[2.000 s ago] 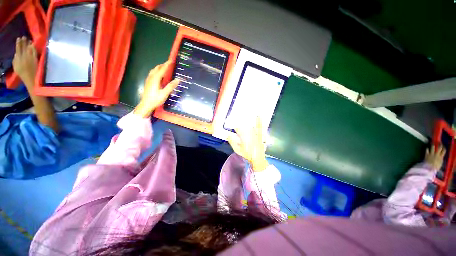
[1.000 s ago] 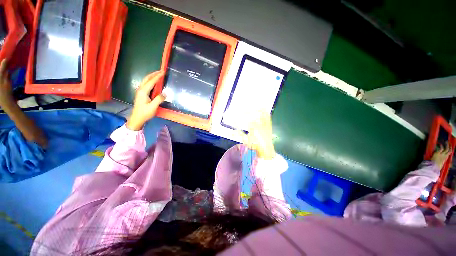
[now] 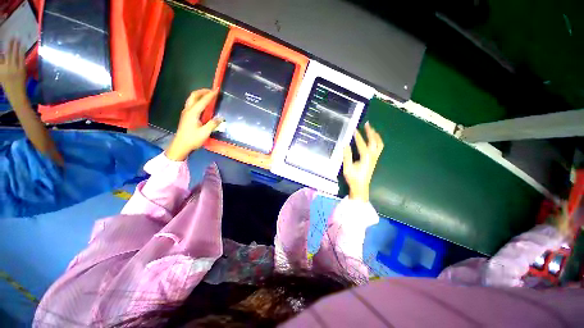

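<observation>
The orange-framed tablet lies flat on the green bench, its screen dark with small text at the middle. The white-framed tablet lies against its right side, showing a dark menu with lines of text. My left hand is at the orange frame's left edge, fingers apart, the thumb over the lower left rim. My right hand is at the white frame's lower right edge, fingers spread, holding nothing. Whether its fingertips touch the frame I cannot tell.
A stack of orange-framed tablets stands at the left, beside a person's bare arm and blue smock. A dark grey strip runs behind the bench. A pale metal bar and another pink sleeve are at the right. A blue stool is below.
The white-framed tablet's screen has gone from blank white to a dark text menu. My right hand has moved right, off its lower screen area. The orange-framed tablet's earlier menu has gone.
</observation>
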